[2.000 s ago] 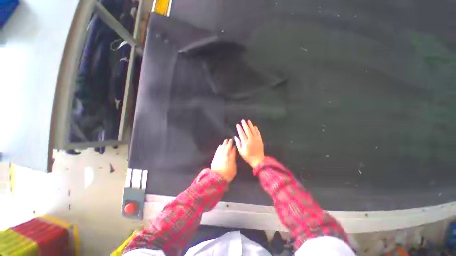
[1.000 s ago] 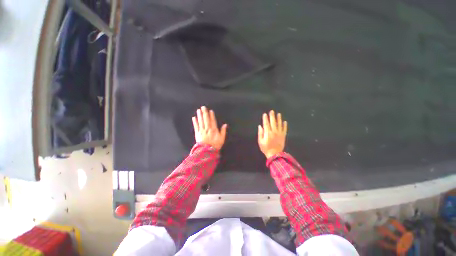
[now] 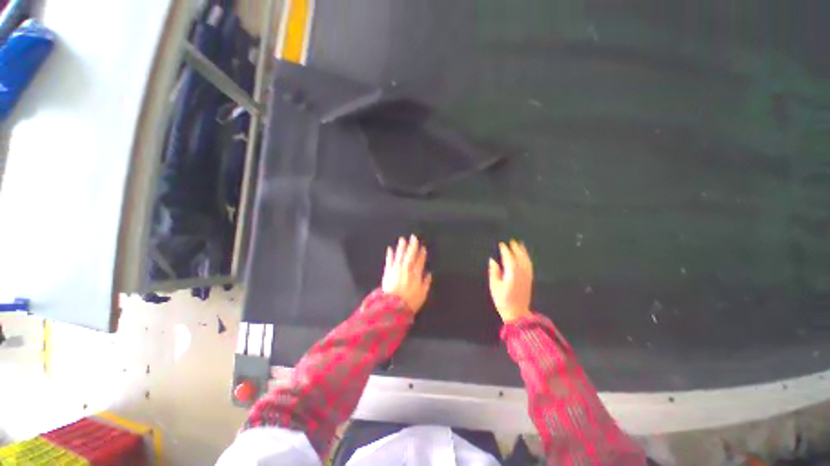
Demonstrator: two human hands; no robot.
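A black sheet (image 3: 300,264) lies on the large dark cutting bed (image 3: 637,227). It has a raised fold and a flap with a clear edge ahead of my hands. My left hand (image 3: 408,273) lies palm down near the front of the sheet, fingers a little apart, holding nothing. My right hand (image 3: 512,278) is palm down to the right of it, fingers pointing forward and thumb apart, also holding nothing. Whether the right palm presses on the surface I cannot tell. Faint green projected light shows on the right of the bed.
The bed's silver edge (image 3: 473,392) runs in front of my body. A red emergency stop button (image 3: 245,391) sits at its near left corner. At left are a framed bin of dark material (image 3: 196,173) and a white table (image 3: 73,164). Red and yellow crates (image 3: 100,441) stand at lower left.
My hands were close together two seconds ago and then moved apart; they remain apart, flat-palmed. The camera view has shifted. The fold in the sheet looks about the same.
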